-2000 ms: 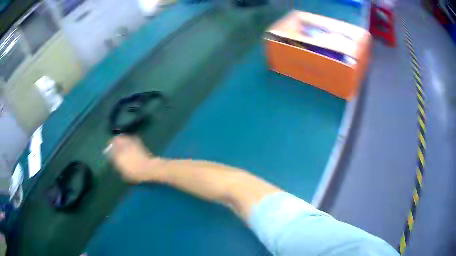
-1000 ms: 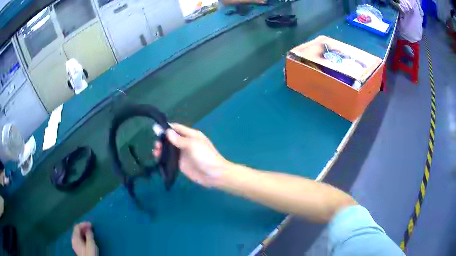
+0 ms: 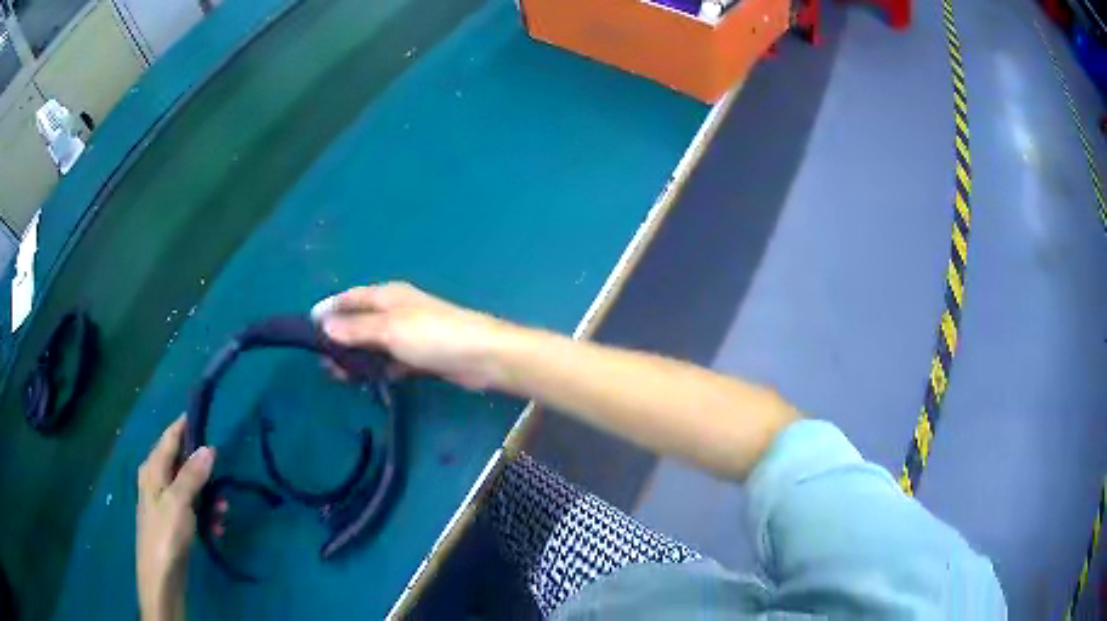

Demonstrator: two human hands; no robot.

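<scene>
A black headband [image 3: 270, 330] is held as a large open arc just over the teal bench top, near its front edge. My right hand [image 3: 386, 330] grips its upper right part, with a small white cover on one fingertip. My left hand [image 3: 170, 497] grips its left side, fingers around the band. A thin black curved yoke [image 3: 318, 495] shows inside the arc, and another thin curved part [image 3: 225, 552] hangs at the lower left by my left fingers. No ear cup can be made out on the headband.
Another black headphone frame [image 3: 61, 371] lies on the dark green belt at the left. An orange carton [image 3: 656, 46] stands at the top of the bench [image 3: 486, 158]. Yellow-black tape [image 3: 961, 194] marks the floor at the right. A patterned cloth [image 3: 571, 534] shows below the bench edge.
My right hand has brought the headband from over the belt to the bench near the front edge. My left hand has come up and taken hold of it. The view has turned down and right.
</scene>
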